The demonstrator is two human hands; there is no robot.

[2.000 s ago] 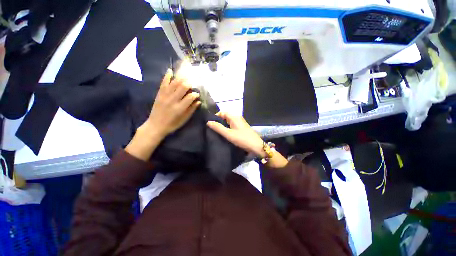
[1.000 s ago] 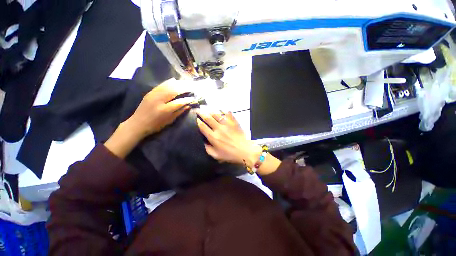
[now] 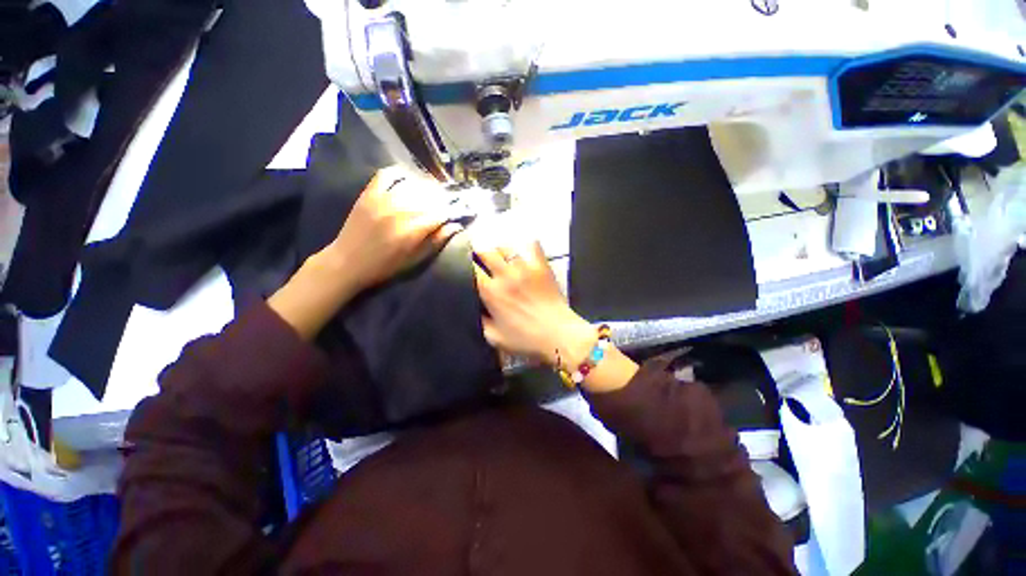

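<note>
A bunched black garment piece (image 3: 416, 332) lies over the table's front edge, its upper end at the lit presser foot (image 3: 470, 205) of the white sewing machine (image 3: 698, 90). My left hand (image 3: 394, 231) lies on the cloth just left of the foot, fingertips beside it. My right hand (image 3: 527, 295) holds the cloth's right edge just below the foot, fingers bent. Glare hides the needle and the fingertips near it. A near-rectangular black panel (image 3: 662, 225) lies flat right of the needle, under the machine arm.
Long black cut pieces (image 3: 225, 135) spread over the white table at left. Blue crates (image 3: 45, 529) stand below left. White pieces (image 3: 827, 473) and a pale cord (image 3: 897, 388) on black cloth are below right. A clear plastic bag (image 3: 990, 253) hangs at the right.
Both hands have closed in at the presser foot, the right hand moving up and left to the cloth's edge. The cloth in front of me has spread flatter.
</note>
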